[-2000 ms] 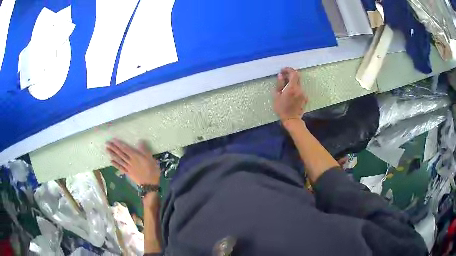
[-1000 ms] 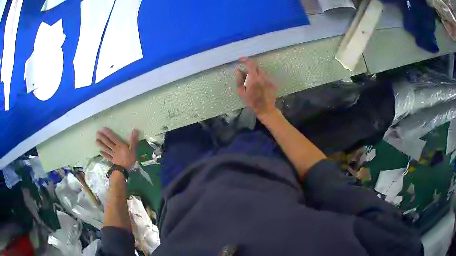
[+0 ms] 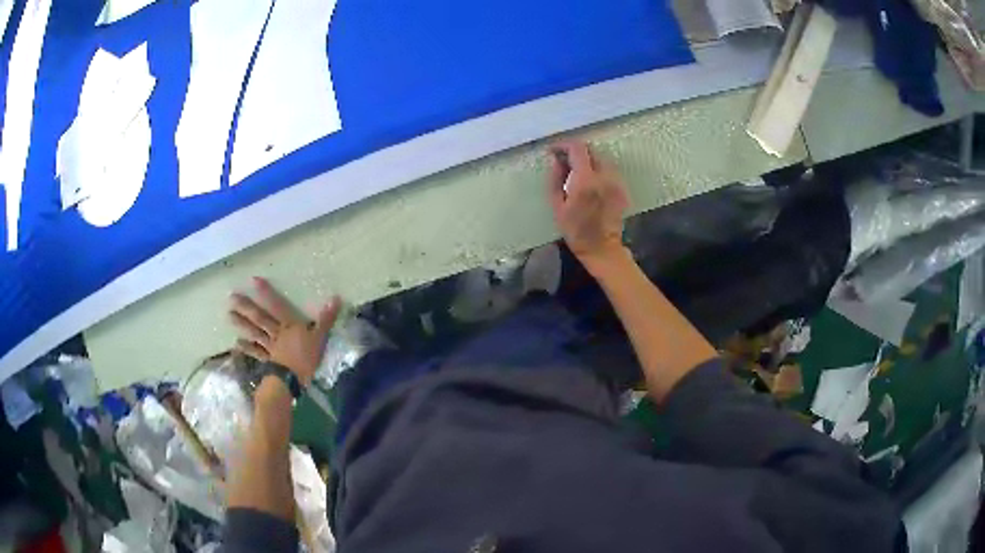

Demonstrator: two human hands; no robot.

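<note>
Blue fabric (image 3: 464, 65) lies on the table over a pale underlay band. Two white body panels (image 3: 286, 97) lie side by side on it with a narrow blue gap. A rounded white pattern cluster (image 3: 108, 146) lies to their left. My right hand (image 3: 592, 205) rests on the pale-green table near the underlay's edge, fingers curled around a small white object (image 3: 567, 178), mostly hidden. My left hand (image 3: 283, 329) is spread with nothing in it, at the table's near edge.
A pale wooden bar (image 3: 794, 86) lies at the table's right. Dark blue scraps (image 3: 905, 54) lie beyond it. A long white strip (image 3: 19, 130) is at the far left of the fabric. Plastic bags (image 3: 216, 410) and offcuts cover the green floor (image 3: 837, 346) below the table.
My right hand has moved left along the table from where it was two seconds ago. My left hand still lies spread near the edge. The view has shifted; the patterns look unmoved on the fabric.
</note>
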